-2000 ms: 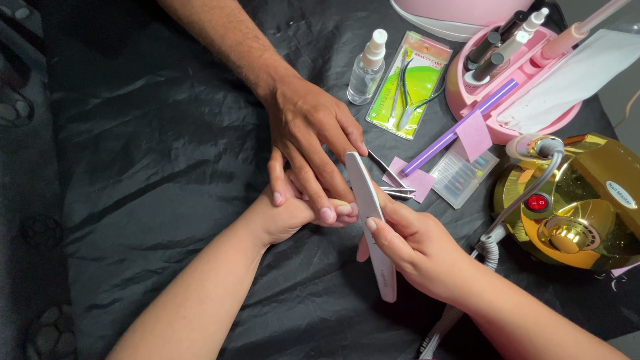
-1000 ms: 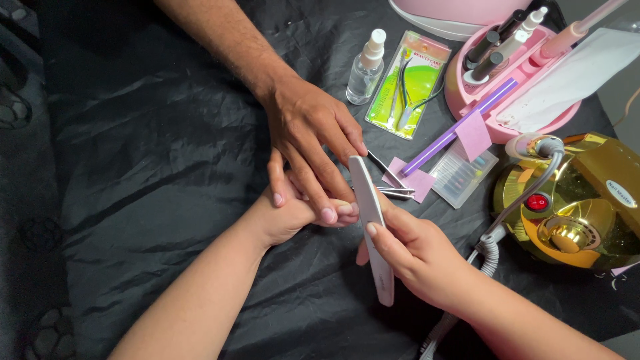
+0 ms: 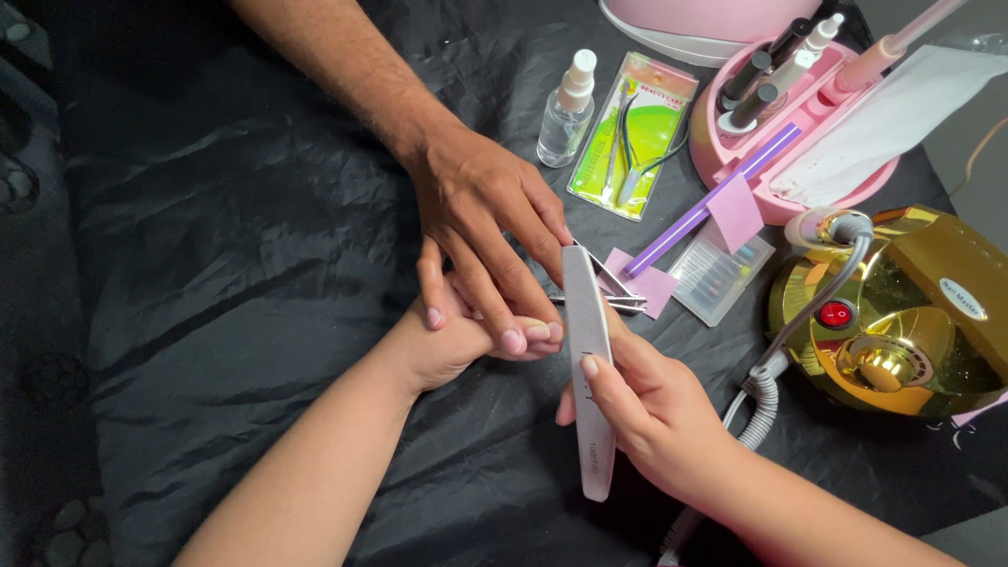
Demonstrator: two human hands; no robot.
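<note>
My left hand is under another person's hand and holds its fingers from below; my palm is mostly hidden. Between thumb and fingers, my right hand grips a grey nail file, which stands nearly upright in the view, close to the other person's fingertips. Behind the file's upper part lie metal tools, partly hidden, on a pink paper square. From there a purple stick slants up to the right.
Past the hands are a clear spray bottle, packaged nippers, a clear case of small bits and a pink organizer with bottles. At right sits a gold nail drill machine with a grey coiled cord. Black cloth covers the table.
</note>
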